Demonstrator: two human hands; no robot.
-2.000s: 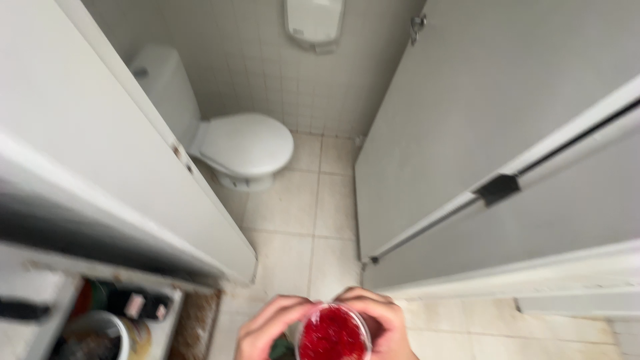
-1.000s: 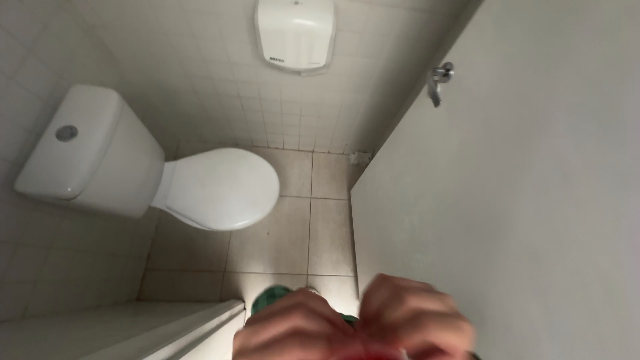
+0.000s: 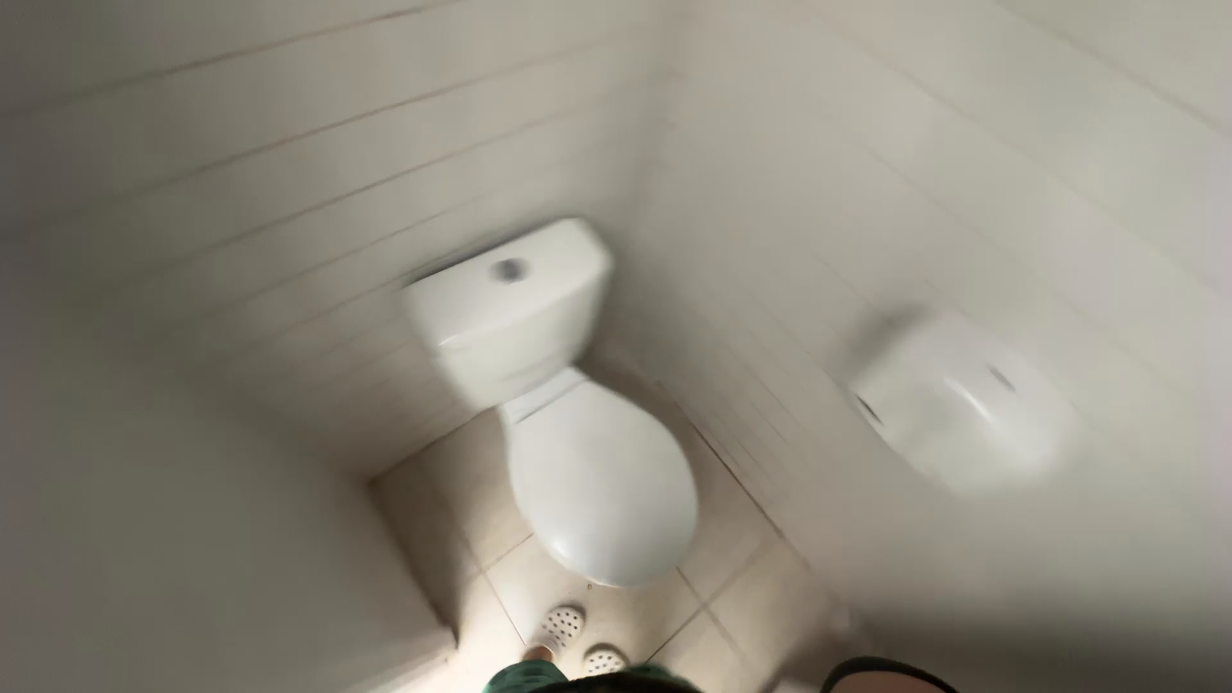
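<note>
Neither of my hands shows clearly in the head view. At the bottom right edge, a rounded patch of skin with a dark band (image 3: 890, 674) is cut off by the frame; which part of the body it is, I cannot tell. A white toilet with its lid (image 3: 606, 481) down stands ahead, and its cistern (image 3: 520, 308) has a round flush button (image 3: 509, 270) on top. Below the bowl are my feet in white perforated clogs (image 3: 561, 626), under green clothing (image 3: 525, 677). The red-filled clear cup is out of sight.
Tiled walls (image 3: 289, 144) meet in a corner behind the toilet. A white wall-mounted dispenser (image 3: 962, 404) juts out at right, blurred. A pale partition (image 3: 241, 500) stands at left, above beige floor tiles (image 3: 635, 616).
Both hands, around a clear cup of something red two seconds ago, have left the view. The view has moved into the stall and turned toward the toilet; the door at right has gone out of sight.
</note>
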